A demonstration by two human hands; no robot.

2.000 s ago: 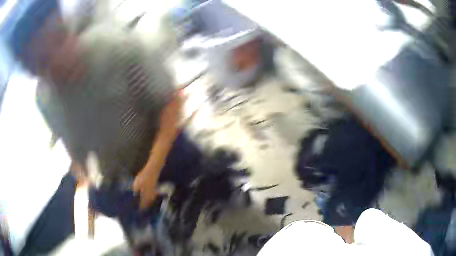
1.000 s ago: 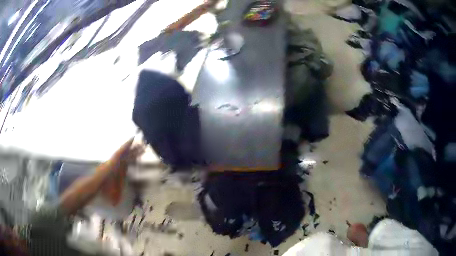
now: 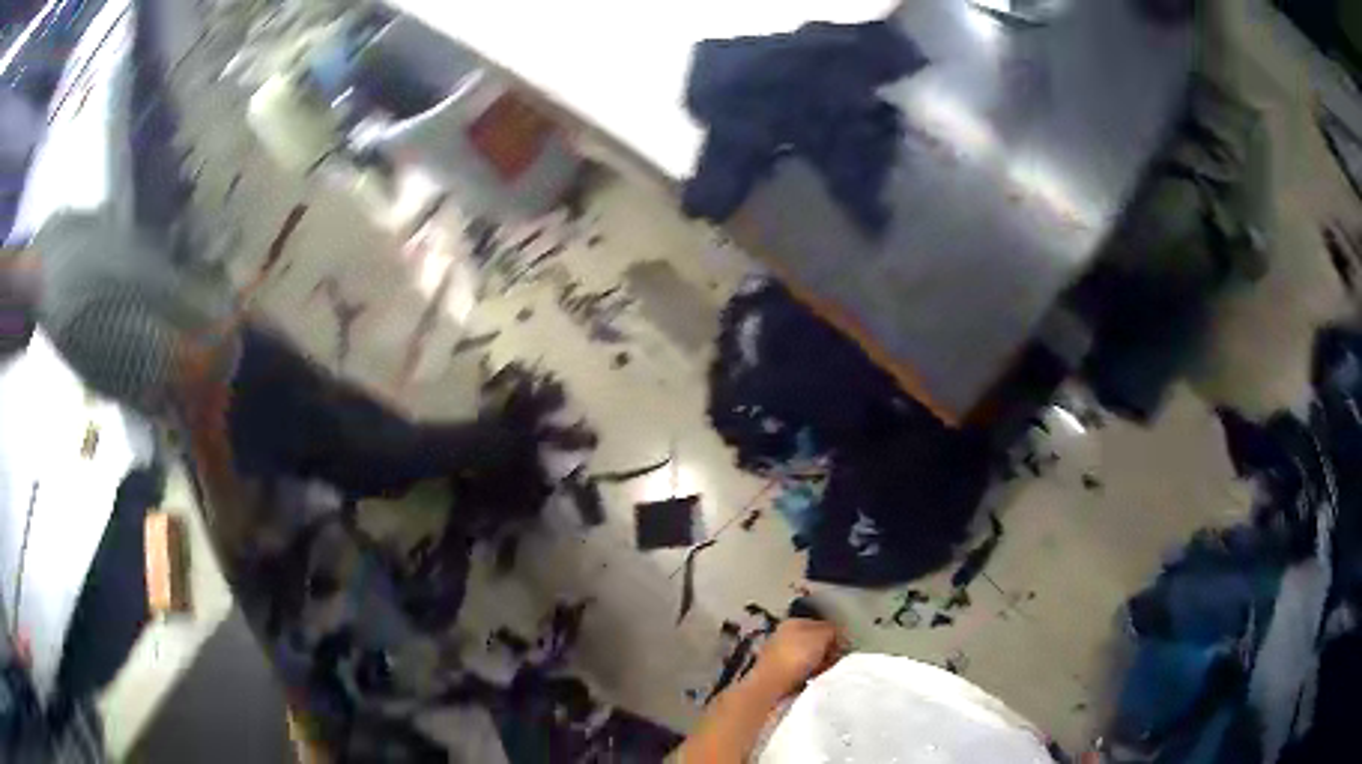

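A bare hand, which looks like my left hand (image 3: 804, 648), is at the bottom edge, with its forearm rising from below beside a white rounded shape (image 3: 904, 719). Its fingers look curled. A small dark thing touches or lies just beyond them; I cannot tell whether it is held. My right hand is not in view. A large navy fabric heap (image 3: 901, 493) lies on the floor ahead, under the table corner. A small dark square piece (image 3: 668, 523) lies flat on the floor to the left. Dark offcuts (image 3: 911, 609) are scattered near the hand.
A grey table (image 3: 956, 276) with a wooden edge stands ahead, navy cloth (image 3: 784, 112) over its corner. Another person (image 3: 112, 306) is at the left, near dark scraps. A pale container (image 3: 448, 149) is at upper left. Blue and black remnants (image 3: 1195, 642) lie at right.
The view has swung, so the table is now upper right and the person far left. The navy cloth now lies across the table corner. A bare hand and forearm now show at the bottom.
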